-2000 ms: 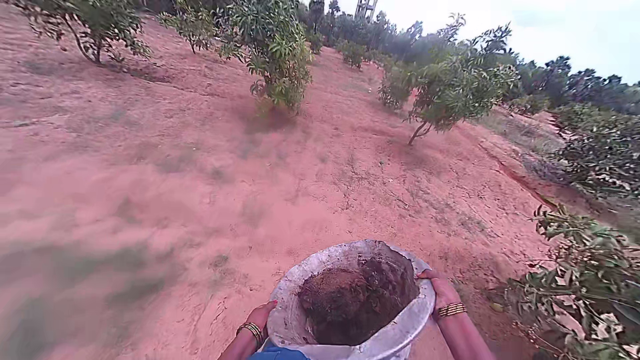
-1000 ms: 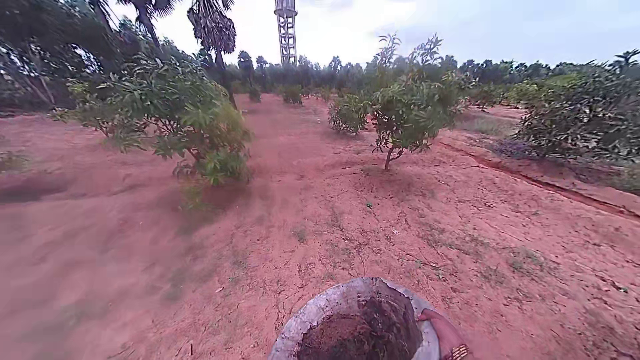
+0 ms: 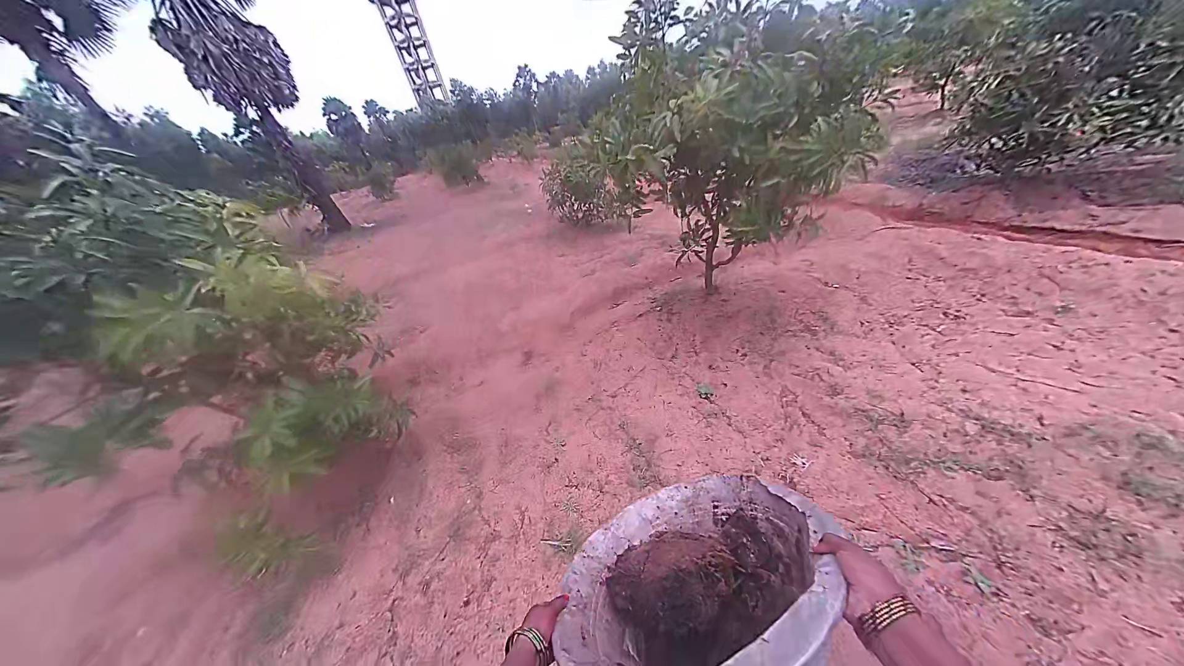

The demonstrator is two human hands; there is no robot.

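Observation:
A pale, worn basin (image 3: 592, 592) is held in front of me at the bottom of the head view, its wide mouth facing up. Dark brown, crumbly matter (image 3: 694, 583) that looks like soil or manure lies inside it. My left hand (image 3: 544, 622) grips the basin's left rim, with bangles at the wrist. On the opposite side, my right hand (image 3: 856, 573) grips the rim with the thumb on top, bangles on that wrist too. The underside of the basin is hidden.
A small leafy tree (image 3: 712, 185) stands ahead on reddish ground (image 3: 518, 388). Leafy branches (image 3: 277, 342) spread close on the left, with a palm trunk (image 3: 301, 171) behind. A shallow channel (image 3: 1036, 231) crosses at the right. A lattice tower (image 3: 412, 51) rises far off.
The trees ahead appear nearer than one second ago. My left hand, out of view then, shows again on the basin's rim. Both hands held the basin two seconds ago too.

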